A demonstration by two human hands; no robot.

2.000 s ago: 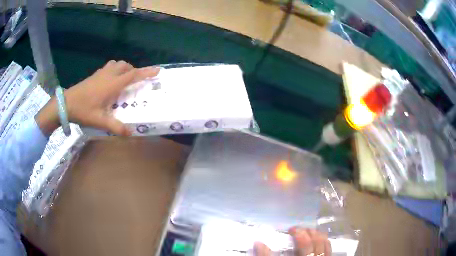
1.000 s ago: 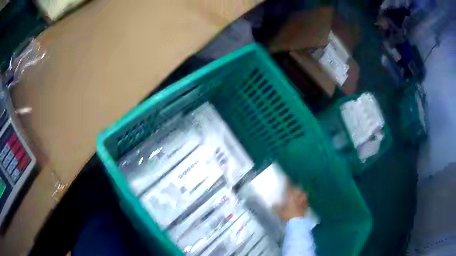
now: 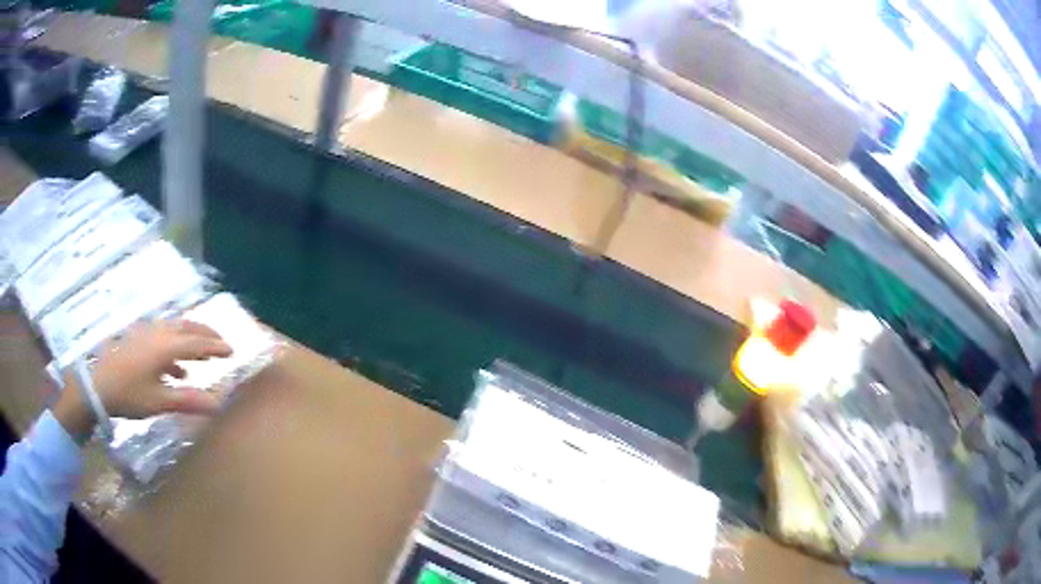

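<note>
A white film-wrapped toothbrush box (image 3: 582, 468) lies on the silvery scale pan (image 3: 485, 508), with small round icons along its near side. The scale's green display (image 3: 440, 574) is cut off by the bottom edge. My left hand (image 3: 148, 371) is at the left of the bench, its thumb and fingers around a wrapped toothbrush box (image 3: 234, 342). That box is the nearest of a row; more wrapped boxes (image 3: 109, 285) lie side by side beyond it. The hand is slightly blurred. My right hand is out of the picture.
A dark green conveyor belt (image 3: 377, 274) runs behind the cardboard-covered bench (image 3: 297, 479). A lit signal lamp (image 3: 759, 363) stands right of the scale. Wrapped set-aside boxes (image 3: 879, 468) lie on a yellow board beside it. A grey upright post (image 3: 186, 137) stands at the belt, upper left.
The view has swung from the green crate back to the bench. My right hand, earlier in the crate with a box, has left view. A box now lies on the pan; my left hand is at the row.
</note>
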